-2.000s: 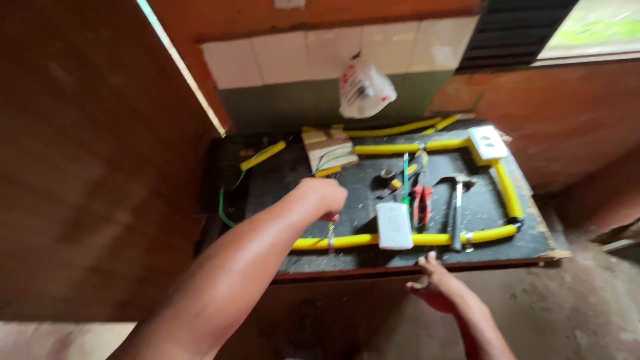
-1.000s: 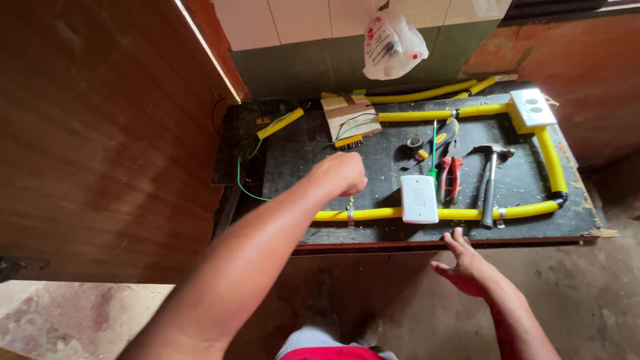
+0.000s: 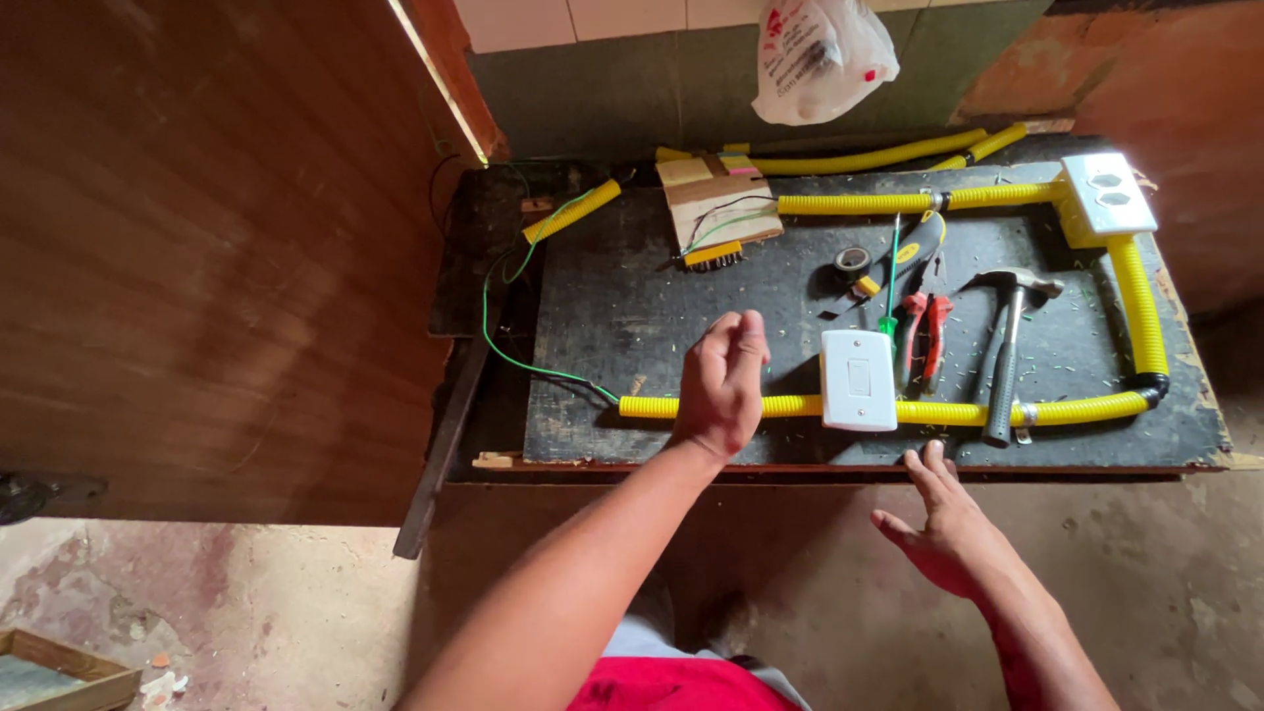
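Observation:
My left hand [image 3: 726, 380], its fingers curled, is over the lower yellow corrugated conduit [image 3: 657, 407], left of the white light switch plate [image 3: 858, 380]. Its palm is hidden, so anything inside cannot be seen. My right hand [image 3: 943, 533] is spread, with fingertips by the front edge of the black board [image 3: 632, 326] and nothing in it. A claw hammer [image 3: 1007, 355], red-handled pliers [image 3: 926, 326], a green screwdriver [image 3: 892, 286], a yellow-and-black utility knife [image 3: 913, 247] and a roll of black tape [image 3: 851, 262] lie right of my left hand.
A white outlet plate [image 3: 1108, 193] sits on a yellow box at the upper right. Green wire [image 3: 489, 306] loops at the left near a loose conduit piece [image 3: 571, 210]. A wood block [image 3: 716, 202] lies at the back. A plastic bag [image 3: 825, 59] hangs above.
My left hand has come down toward the lower conduit and now covers part of it. The right hand stays by the front edge. The view is closer to the board.

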